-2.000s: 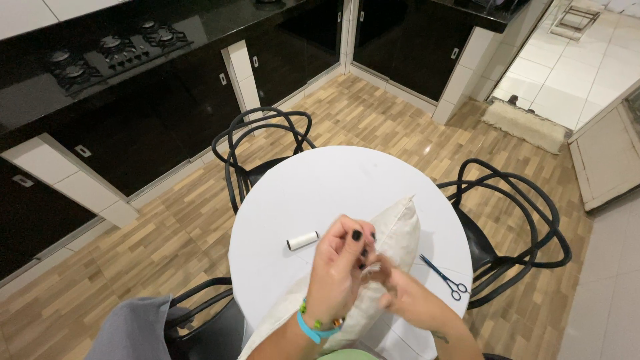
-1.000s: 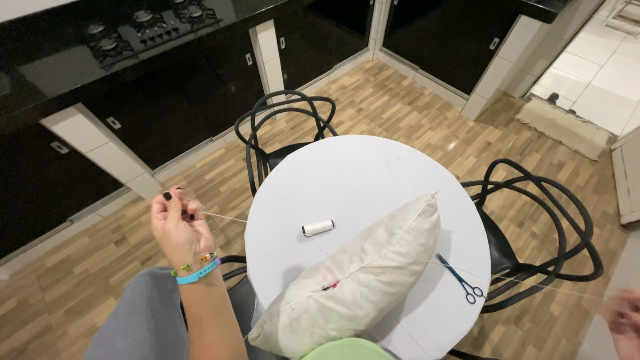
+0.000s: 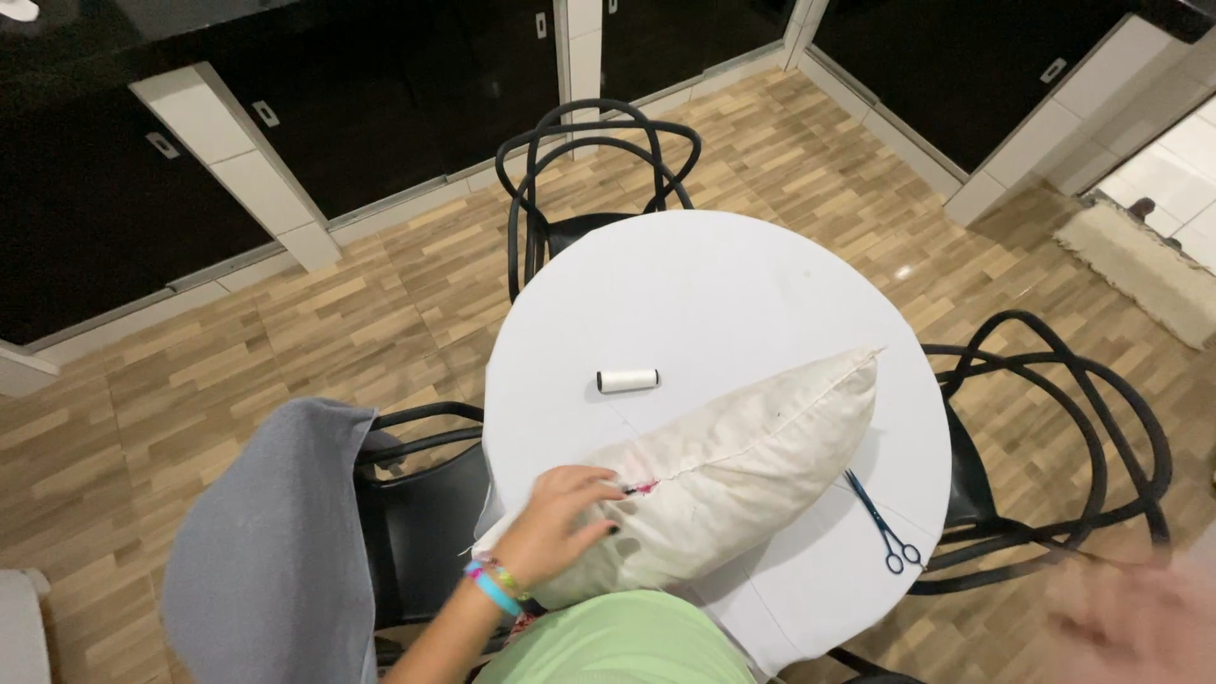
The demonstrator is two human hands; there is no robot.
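An off-white cushion lies slantwise across the near part of the round white table, with a seam along it and a small opening showing pink-red. My left hand rests on the cushion beside that opening, thumb and fingers apart. Out past the table's right edge, my right hand is blurred; whether it holds anything cannot be made out. A spool of white thread lies on its side beyond the cushion. Scissors with dark blades lie at the right of the cushion, their handles near the table edge.
Black chairs stand beyond the table, at its right and at its left. A grey cloth hangs over the left chair. Dark cabinets line the back, and a mat lies by the doorway.
My left hand has come from beyond the table's left side, where a thread ran from its fingers, onto the cushion. My right hand is still out at the right. The view has shifted.
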